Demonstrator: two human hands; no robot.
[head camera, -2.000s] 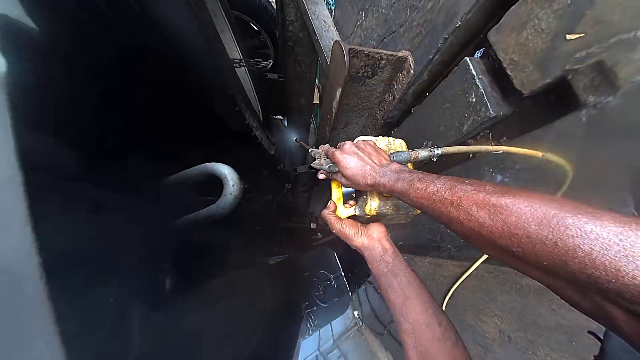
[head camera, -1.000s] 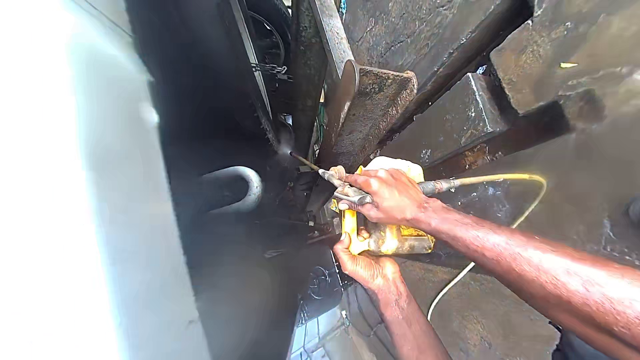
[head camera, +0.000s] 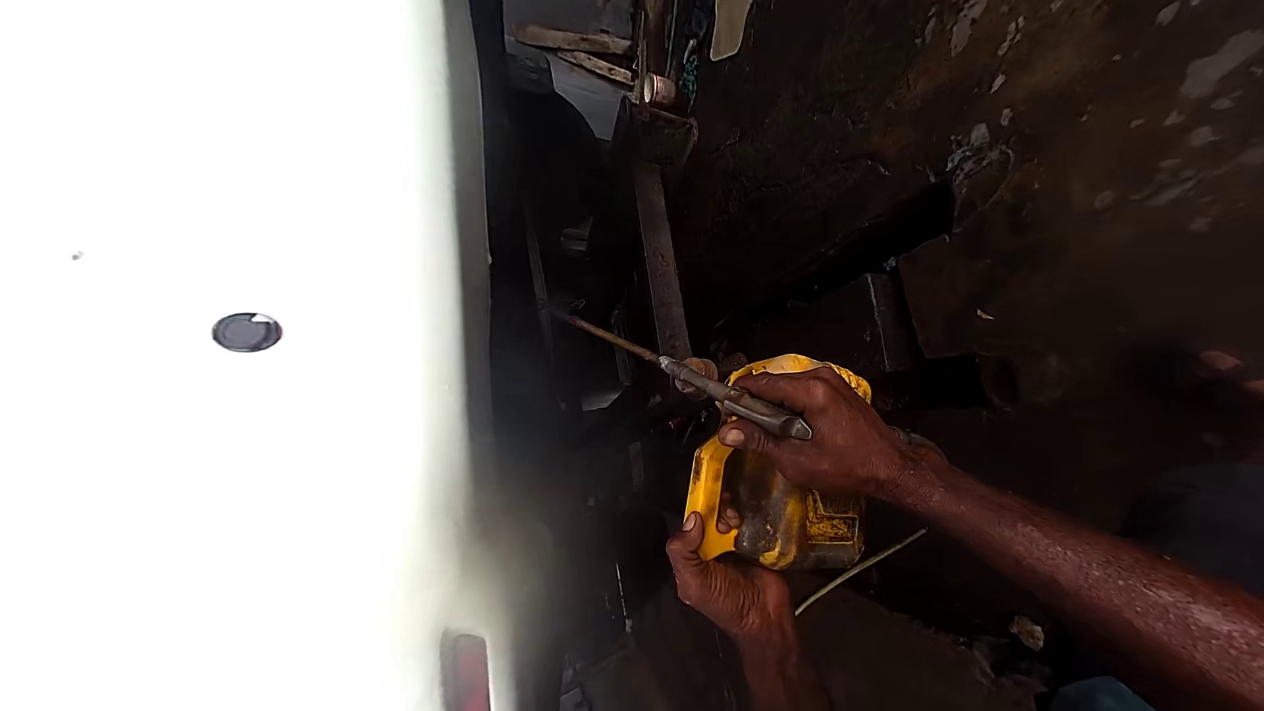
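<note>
My right hand (head camera: 834, 425) is closed around a metal air spray gun (head camera: 765, 407) with a long thin nozzle tube (head camera: 612, 338) that points up and left into a dark gap. Mist hangs near the tube's tip. Against the gun is a worn, dirty yellow plastic jug (head camera: 790, 523), partly behind my right hand. My left hand (head camera: 726, 583) grips the jug's handle from below, thumb on the outer side. A thin hose (head camera: 859, 571) shows below the jug; where it joins the gun is hidden.
A bright, overexposed white panel (head camera: 296, 494) with a dark oval plug (head camera: 247, 333) fills the left side. A reddish lamp-like part (head camera: 467, 671) is at its lower edge. Above the hands stands a narrow metal bar (head camera: 660, 257). Dark wet ground with slabs and a gap (head camera: 879, 242) lies to the right.
The view has shifted strongly, and the white panel now fills much of the left. The curved grey pipe seen earlier is out of sight. Both hands still hold the gun and jug.
</note>
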